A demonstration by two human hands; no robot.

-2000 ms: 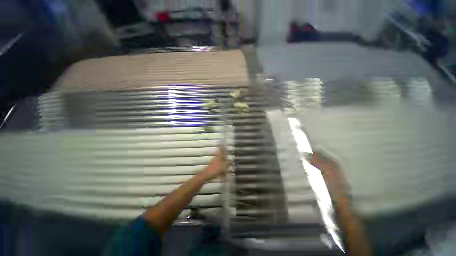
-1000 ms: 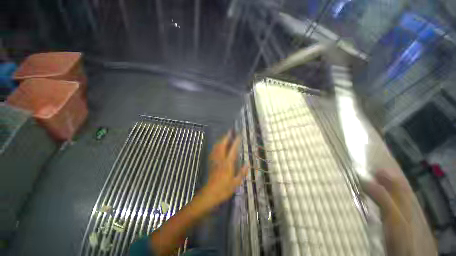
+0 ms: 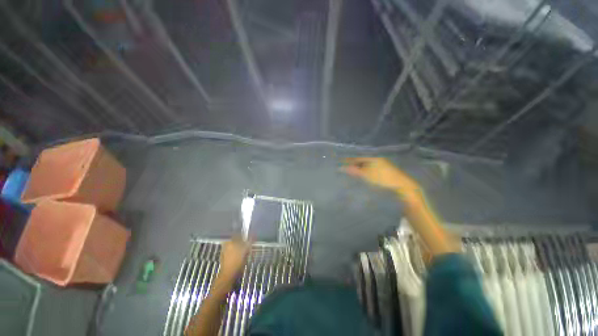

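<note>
My left hand [image 3: 233, 256], blurred, is at the lower left, closed at the lower end of a bright silver strip [image 3: 247, 215]. The strip looks like one side of a thin rectangular frame over the far end of a metal-bar rack [image 3: 298, 230]. My right hand [image 3: 377, 172] is raised above the grey floor, fingers pointing left and slightly apart, with nothing visible in it. A cream curtain [image 3: 511, 282] lies in ridges between bars at the lower right, partly behind my right sleeve.
Two pink-orange baskets [image 3: 62, 243] stand at the left, with a blue item [image 3: 14, 186] beside them. A small green object [image 3: 149, 269] is on the floor. Clear sheeting [image 3: 282, 72] hangs across the back, with its lower edge near the floor. Shiny bars [image 3: 577, 289] continue at the right.
The view has turned. The silver strip was at my right hand and now shows at my left. My right hand is now empty and extended over the floor.
</note>
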